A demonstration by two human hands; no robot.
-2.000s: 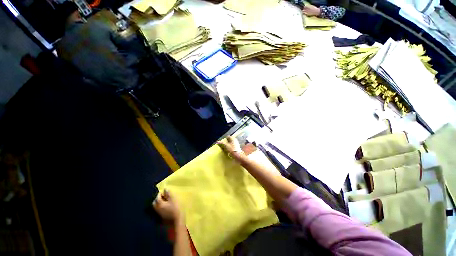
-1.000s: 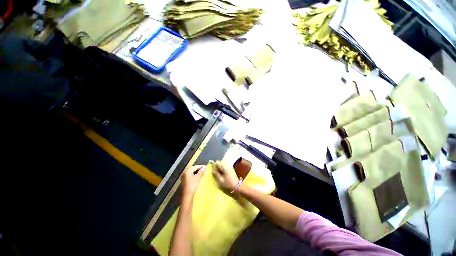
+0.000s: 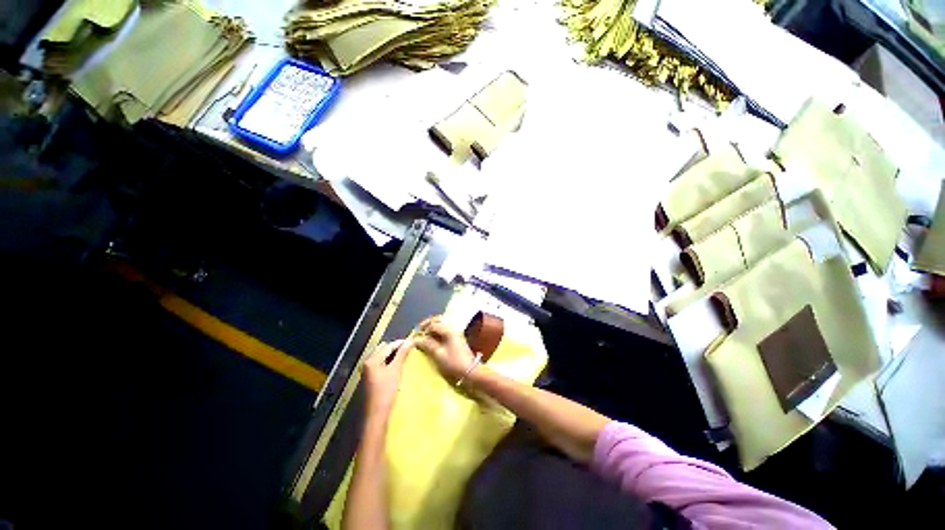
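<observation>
A bright yellow bag panel (image 3: pixel 440 445) lies over the dark work board (image 3: pixel 414 292) at my lap. My left hand (image 3: pixel 384 370) pinches its far edge with the fingertips. My right hand (image 3: pixel 447 351) is close beside it, fingers bent on the same edge. The two hands nearly touch. A reddish-brown piece (image 3: pixel 485 335) curls up just right of my right hand. What lies under the fingers is hidden.
Folded olive pieces (image 3: pixel 734 240) overlap at right, above a panel with a brown patch (image 3: pixel 796 357). A blue-rimmed tray (image 3: pixel 285 106) sits on the white table's left edge. Stacked cut panels (image 3: pixel 389 29) lie at the back. Dark bars (image 3: pixel 508 296) lie beside the board.
The yellow panel was held up and spread; it now lies lower on the board. My left hand has moved from its near left corner to the far edge beside my right hand. The view has shifted.
</observation>
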